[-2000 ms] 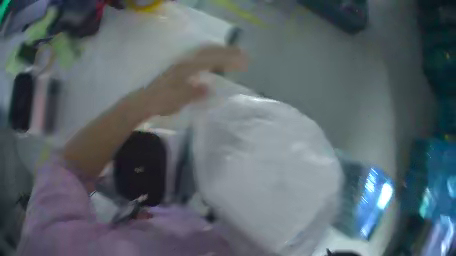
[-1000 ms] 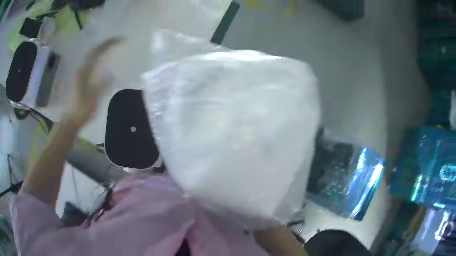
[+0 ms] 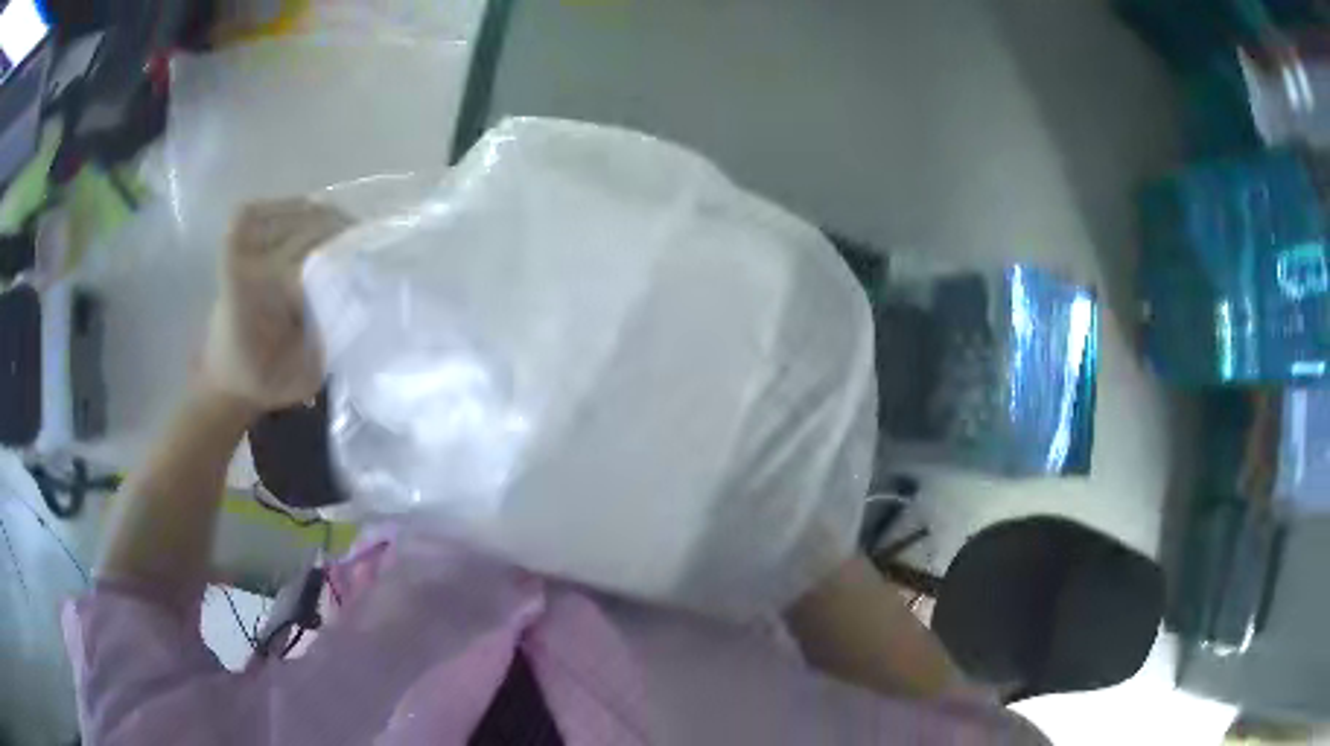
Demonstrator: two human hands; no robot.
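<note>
A large white translucent bag (image 3: 598, 350) is spread out in front of my chest, puffed and wrinkled. My left hand (image 3: 274, 303) is closed at the bag's upper left edge, its fingers partly blurred. My right hand (image 3: 829, 571) is at the bag's lower right, mostly hidden behind or inside it; its grip cannot be seen. Whether the bag holds anything cannot be told. A projector's black end (image 3: 292, 452) shows below my left hand, mostly covered by the bag.
Another projector (image 3: 51, 364) lies at the left edge, near sticky notes (image 3: 95, 197) on the white bench (image 3: 314, 110). A film-wrapped crate (image 3: 1006, 372) stands on the floor at right, with more green crates (image 3: 1233, 277) beyond. A dark round seat (image 3: 1047, 605) is at lower right.
My left hand, apart from the bag and open a second ago, is now closed at its left edge. The bag has shifted left in view and covers more of the near projector.
</note>
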